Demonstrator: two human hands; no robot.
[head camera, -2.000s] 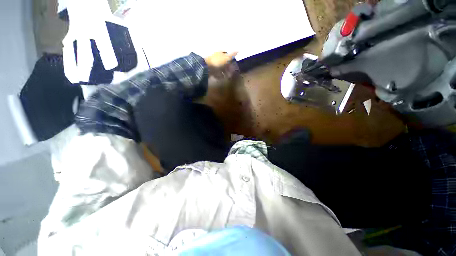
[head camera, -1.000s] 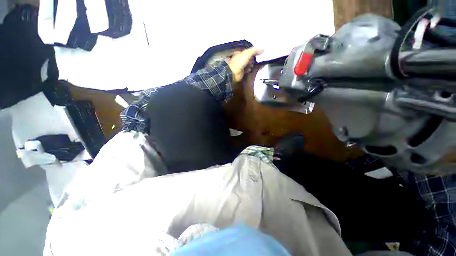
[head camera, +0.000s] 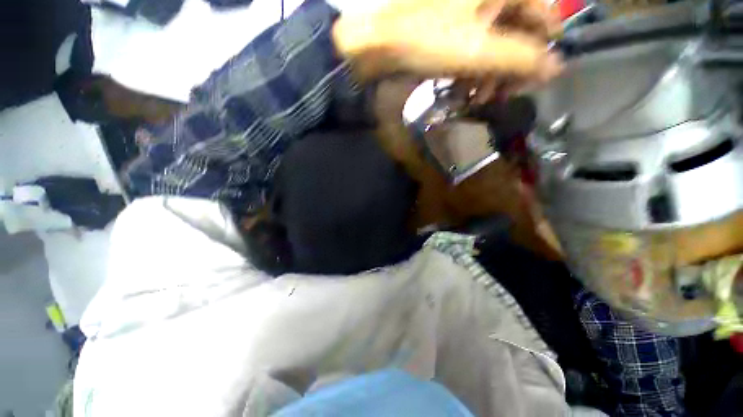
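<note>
The cutting machine's grey-silver motor housing (head camera: 644, 183) fills the right side, tilted and partly cut off. Its red grip (head camera: 570, 8) shows at the top edge. The shiny base plate (head camera: 460, 147) lies over the brown table, left of the housing. My left hand (head camera: 448, 41) is large and blurred at the top, its fingers beside the housing near the red grip. I cannot tell whether it touches or holds the machine. My right hand is not in view; only a plaid sleeve (head camera: 635, 350) shows below the housing.
White marker paper (head camera: 163, 53) lies at the upper left. White-topped pieces with dark layers (head camera: 61, 151) are at the left edge, with dark fabric (head camera: 37, 49) above them. The brown table (head camera: 456, 195) shows between my body and the machine.
My left hand has moved from the dark-edged lay up and right to beside the machine. The housing has tilted, showing its slotted end. The view has shifted, with less white paper showing.
</note>
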